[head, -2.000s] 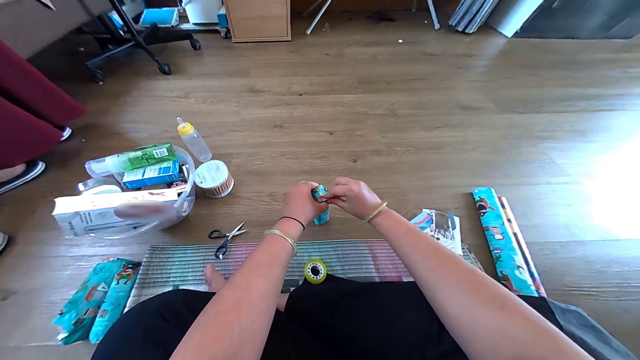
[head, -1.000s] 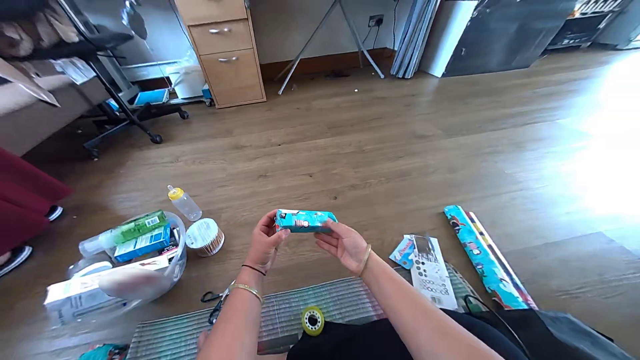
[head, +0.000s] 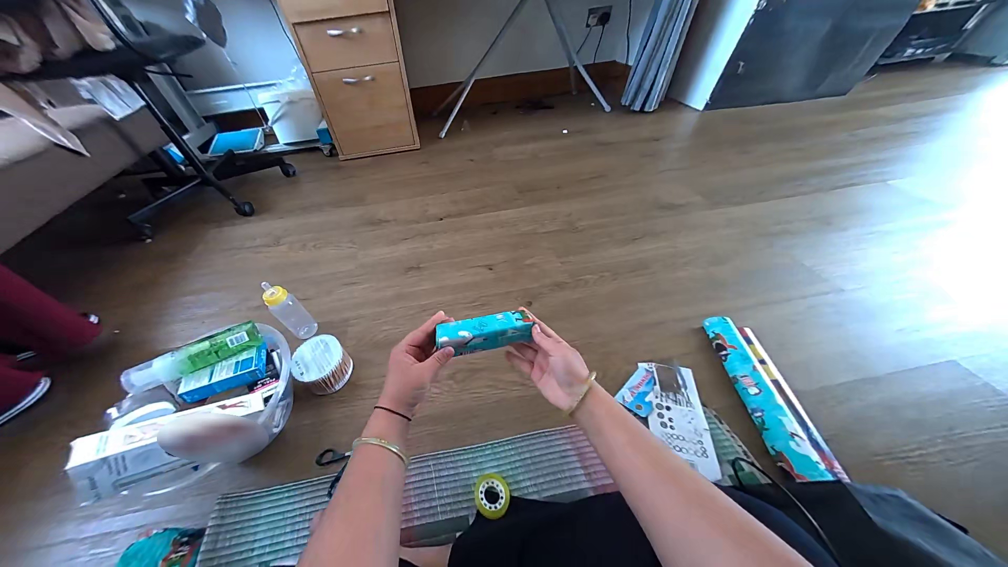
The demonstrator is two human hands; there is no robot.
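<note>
A small box-shaped parcel in turquoise patterned wrapping paper (head: 483, 333) is held level between my two hands above the floor. My left hand (head: 417, 358) grips its left end, thumb at the front. My right hand (head: 551, 364) holds the right end with thumb and fingers. Below, a roll of tape with a yellow-green core (head: 492, 496) rests by my lap on a woven mat (head: 449, 472). Black-handled scissors (head: 332, 458) lie partly hidden behind my left forearm. A folded piece of the turquoise paper (head: 161, 547) shows at the bottom left.
At left stand a clear plastic tub (head: 281, 394) of boxes and bottles, a baby bottle (head: 290, 311) and a lidded round container of cotton swabs (head: 322, 365). Rolled wrapping paper (head: 768, 398) and printed sheets (head: 681, 417) lie right. A person's leg (head: 39, 335) is at far left.
Two seconds ago the parcel was upright between my hands; now it lies lengthwise across them. The view has tilted up towards the drawers.
</note>
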